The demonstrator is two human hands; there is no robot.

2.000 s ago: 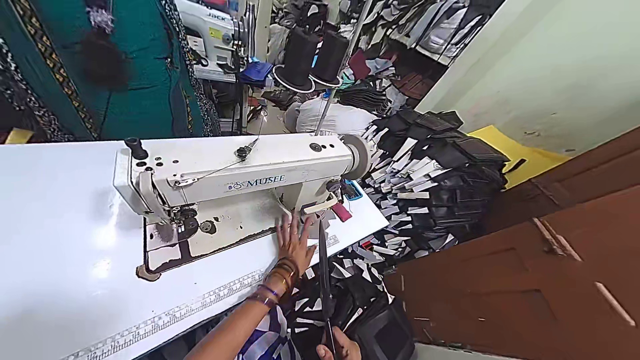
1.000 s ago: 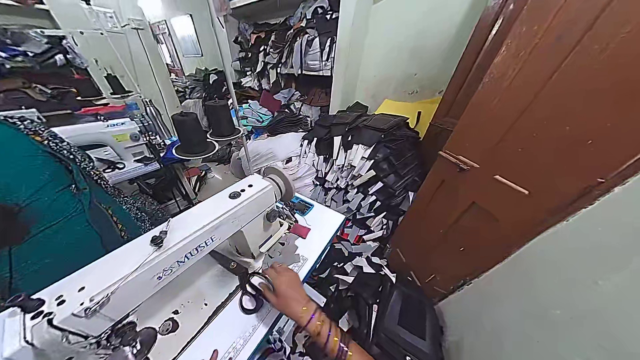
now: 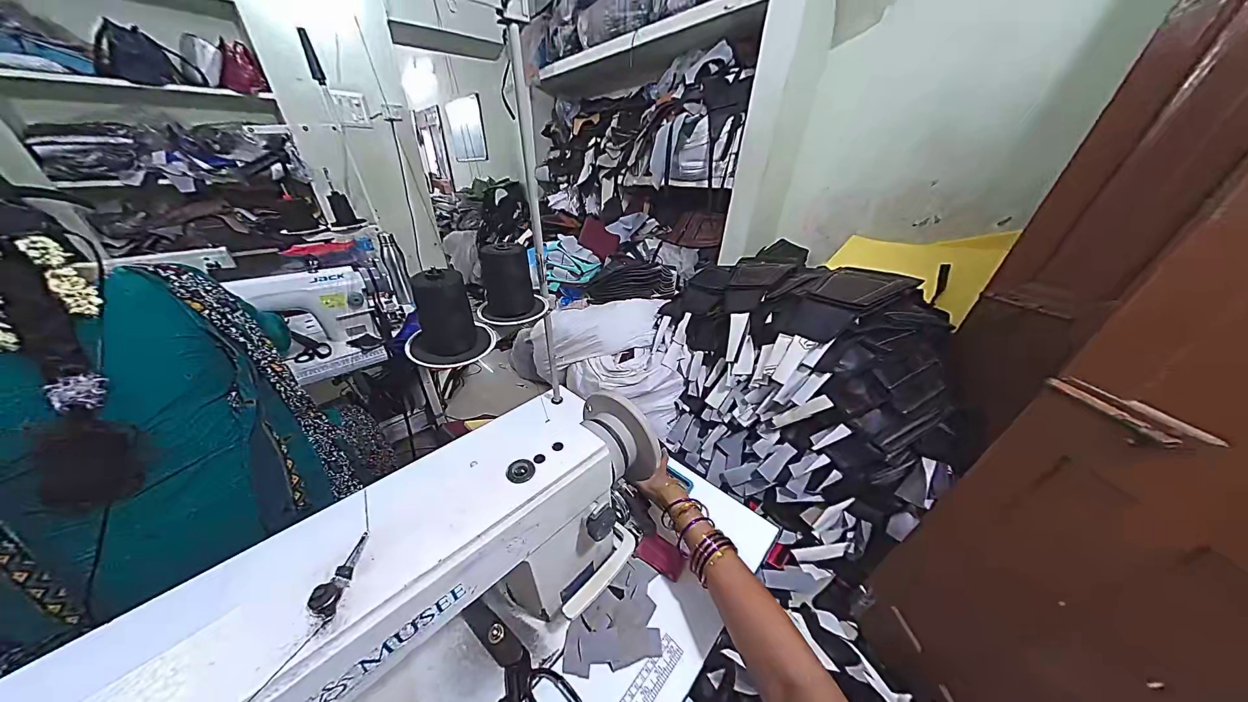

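My right hand, with bangles on the wrist, reaches to the handwheel of the white sewing machine. Its fingers are mostly hidden behind the wheel, so the grip cannot be told. Black-handled scissors lie by the machine's arm, partly cut off by the bottom edge. Grey fabric pieces rest on the white table below the wheel, and a dark red piece is beside my wrist. My left hand is out of view.
Two black thread cones stand behind the machine. A large pile of black pieces with pale strips rises beyond the table's right end. A person in a teal garment is at the left. A brown wooden door stands at the right.
My right hand has let go of the scissors it was touching one second ago and has moved to the handwheel. The view has tilted up.
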